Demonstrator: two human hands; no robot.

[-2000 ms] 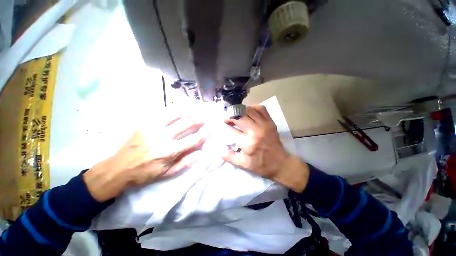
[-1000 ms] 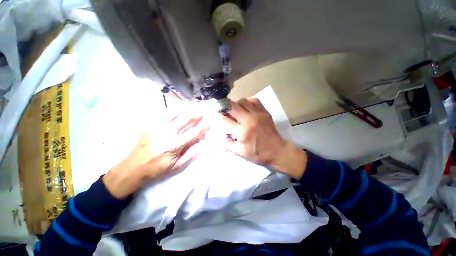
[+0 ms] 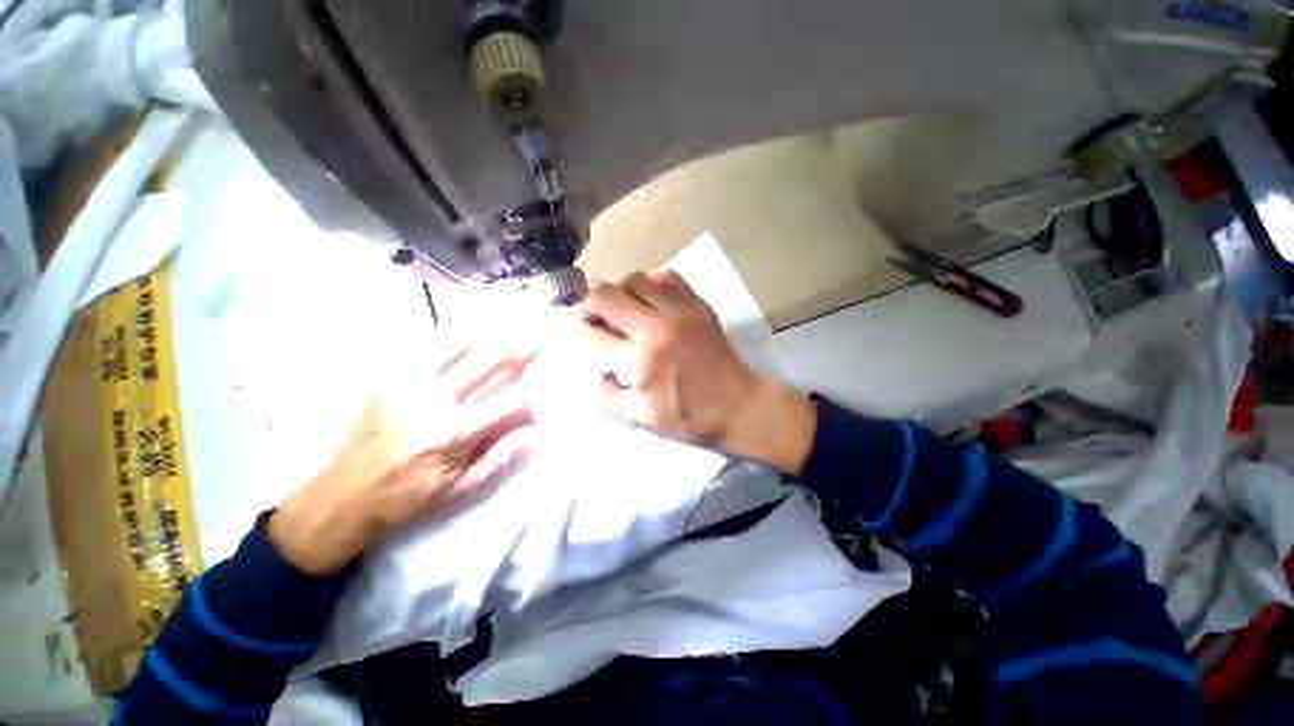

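Note:
White fabric (image 3: 568,525) lies under both hands at the sewing machine (image 3: 795,71) and hangs over the table's front edge. My left hand (image 3: 412,454) lies on the fabric left of the needle area, palm down, fingers stretched and slightly apart. My right hand (image 3: 674,362) is just right of and below the ridged silver knob (image 3: 568,285), fingers curled, thumb and fingertips gathered on the fabric. A fabric corner (image 3: 717,291) sticks out behind my right hand. Bright glare washes out the fingertips, needle and presser foot.
Dark-red-handled thread snips (image 3: 965,280) lie on the bed at right. Brown board with yellow printed tape (image 3: 128,468) and white strips (image 3: 85,284) are at left. Crumpled white cloth (image 3: 1206,496) is beyond the right table edge.
The view has shifted, so the machine head and snips sit further left in the picture. Both hands keep nearly the same pose at the needle area. The fabric folds have changed slightly.

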